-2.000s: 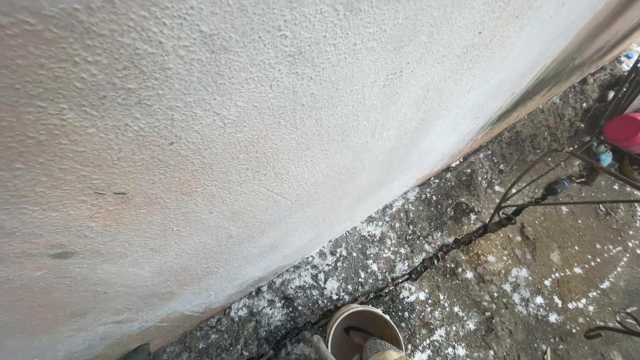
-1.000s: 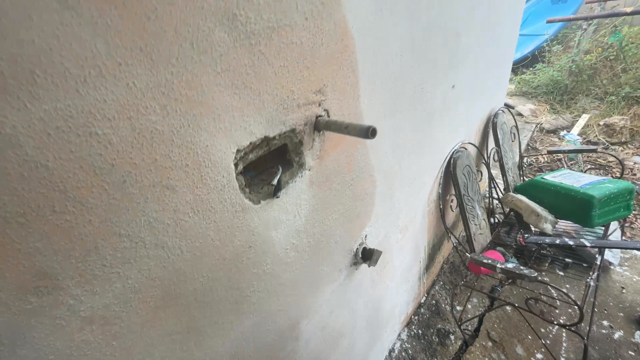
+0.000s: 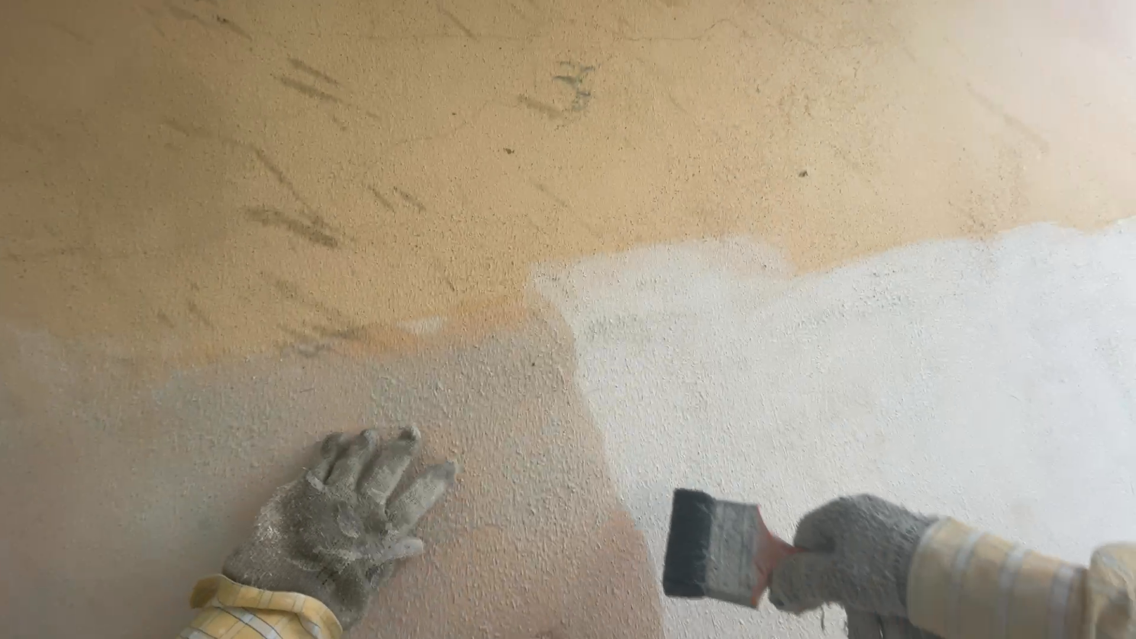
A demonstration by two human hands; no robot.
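My left hand (image 3: 342, 519), in a dirty grey work glove, rests with its fingers spread against the textured wall (image 3: 515, 426) at the lower left. My right hand (image 3: 852, 555), gloved as well, grips a flat paintbrush (image 3: 732, 546) by its reddish handle at the lower right. The dark bristles point left, near the edge of the white coat (image 3: 825, 382). To the left of that edge the wall is pinkish beige. Yellow checked sleeves show at both wrists.
Across the upper part runs yellow-ochre wall (image 3: 426, 160) with dark scuffs and a small dark scribbled mark (image 3: 577, 82).
The view has swung from the ground and the wall's hole and pipe to a higher stretch of wall. Both hands and the paintbrush are now in sight.
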